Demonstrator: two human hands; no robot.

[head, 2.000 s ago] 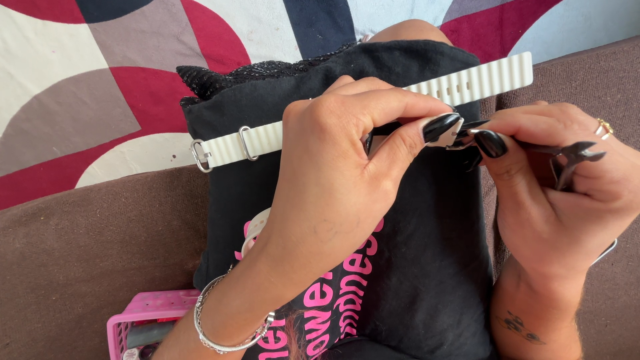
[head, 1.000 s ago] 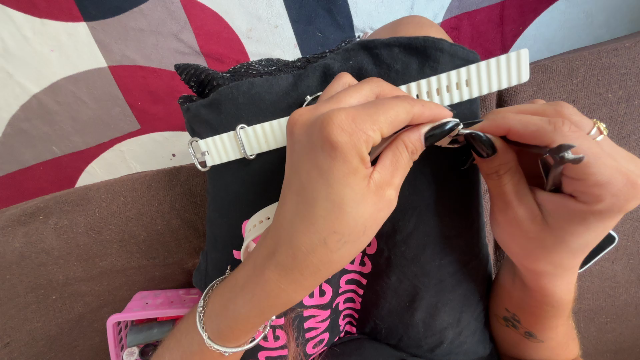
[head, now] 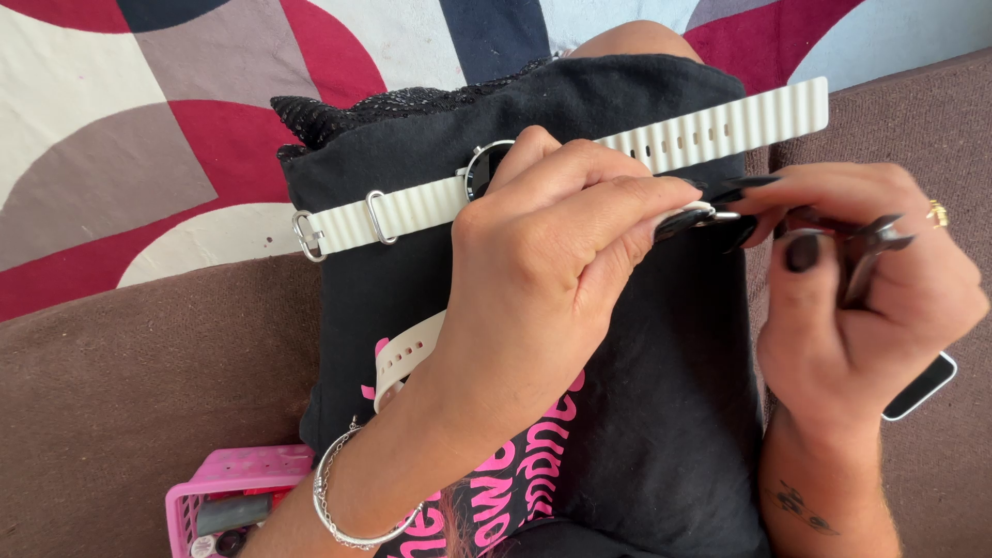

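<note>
A round smartwatch (head: 482, 170) with a white ridged strap (head: 418, 209) lies on black cloth over the lap, partly covered by my left hand (head: 542, 248). Between its thumb and index finger my left hand pinches the end of a small white band with a metal buckle (head: 717, 218). My right hand (head: 860, 287), slightly blurred, has its fingertips at that buckle; a dark metal hand tool (head: 868, 256) is held in its curled fingers. Another white strap with holes (head: 407, 350) comes out from under my left forearm.
A pink plastic basket (head: 177, 511) with small bottles stands at the lower left on the brown sofa (head: 155, 372). A dark-screened device with a white edge (head: 921, 387) lies beside my right wrist. A patterned rug (head: 248, 155) spreads beyond the sofa.
The dark tool has moved back from the small band into my right palm, and my right fingertips are now at the buckle. My left hand keeps its pinch.
</note>
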